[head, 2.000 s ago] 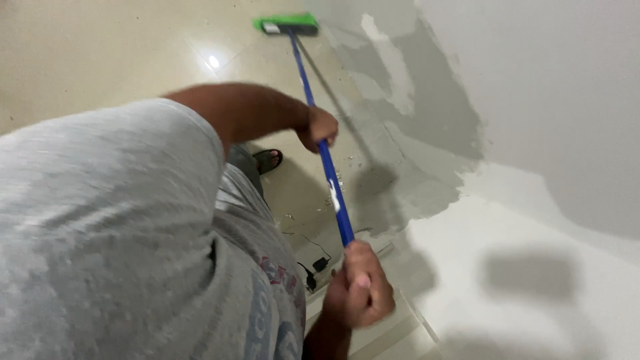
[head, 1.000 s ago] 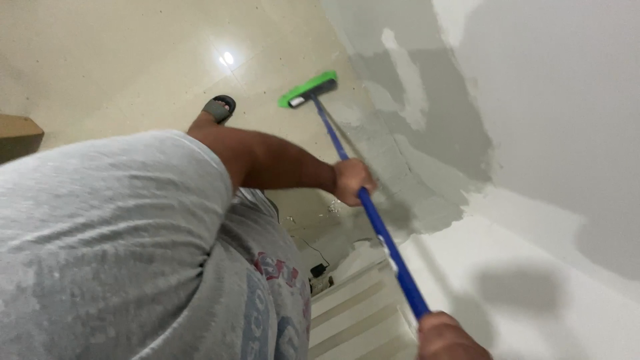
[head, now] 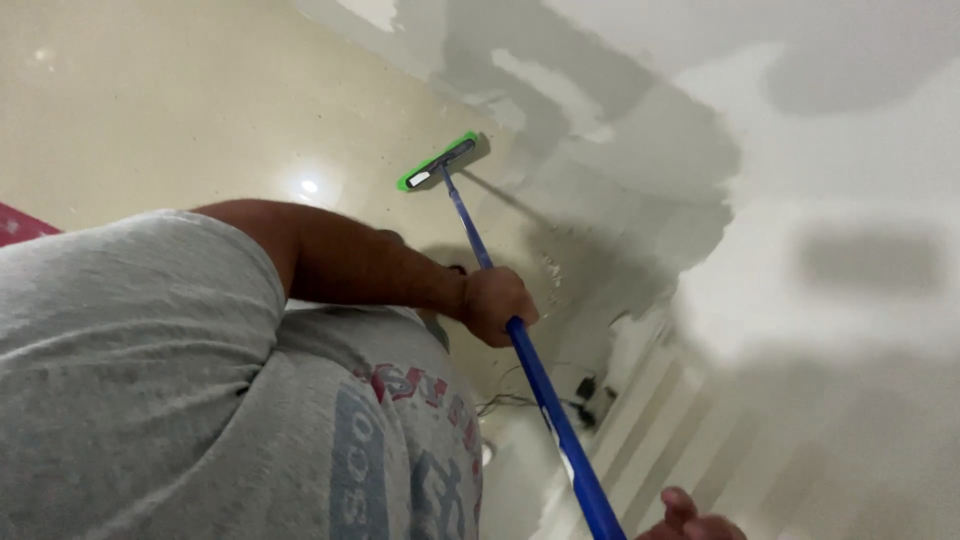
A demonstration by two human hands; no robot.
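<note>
My left hand (head: 499,307) is closed around the blue pole (head: 559,427) of a broom, about midway along its visible length. At the pole's far end, the broom head (head: 442,161), dark with green edging, rests on the glossy floor near the wall. My right hand (head: 694,517) shows only in part at the bottom edge, just right of the pole, with its fingertips raised; its hold on the pole is cut off by the frame. Small white debris (head: 553,274) lies on the floor beside the pole.
The wall (head: 847,165) on the right has grey and white patches. Dark cables with a black plug or adapter (head: 586,388) lie at its foot, near striped panels or ledges (head: 675,420). A red object (head: 22,225) stands at the left edge.
The view has shifted. My left hand stays on the pole. The right hand, earlier around the pole's near end, now shows raised fingertips beside it. The red object has come into view.
</note>
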